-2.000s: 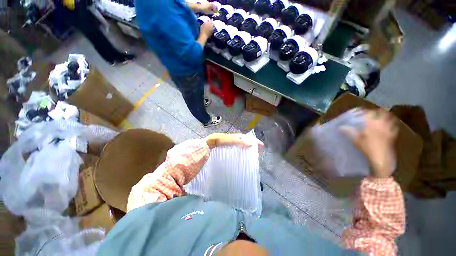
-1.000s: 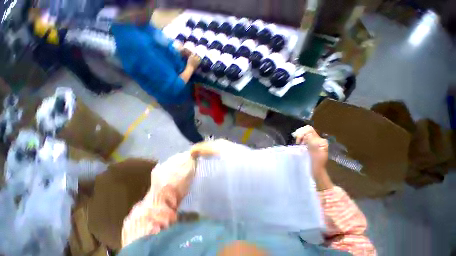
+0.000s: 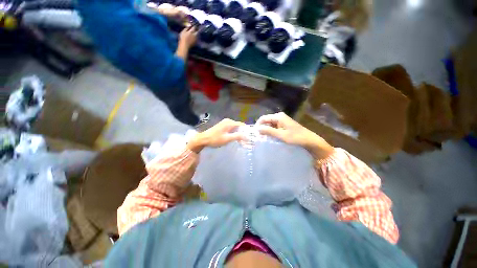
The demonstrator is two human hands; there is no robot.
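A whitish translucent plastic bag (image 3: pixel 251 170) hangs in front of my body, wider than my two hands, with a dotted line down its middle. My left hand (image 3: pixel 224 134) grips its upper edge left of the middle. My right hand (image 3: pixel 282 128) grips the same edge just right of the middle, close to the left one. The fingertips are partly blurred. Some cloudy plastic (image 3: pixel 167 146) also shows beside my left wrist.
A large open carton (image 3: pixel 361 104) at right has clear plastic inside. A brown round-looking opening (image 3: pixel 112 172) and a plastic heap (image 3: pixel 31 209) are at left. A worker in blue (image 3: pixel 131 47) stands at a green bench (image 3: pixel 293 68) with black balls on white bases.
My right hand has come from the carton side to the bag's edge, then inward beside my left hand. The bag, earlier spread wide between both hands, now hangs below them. The view has shifted.
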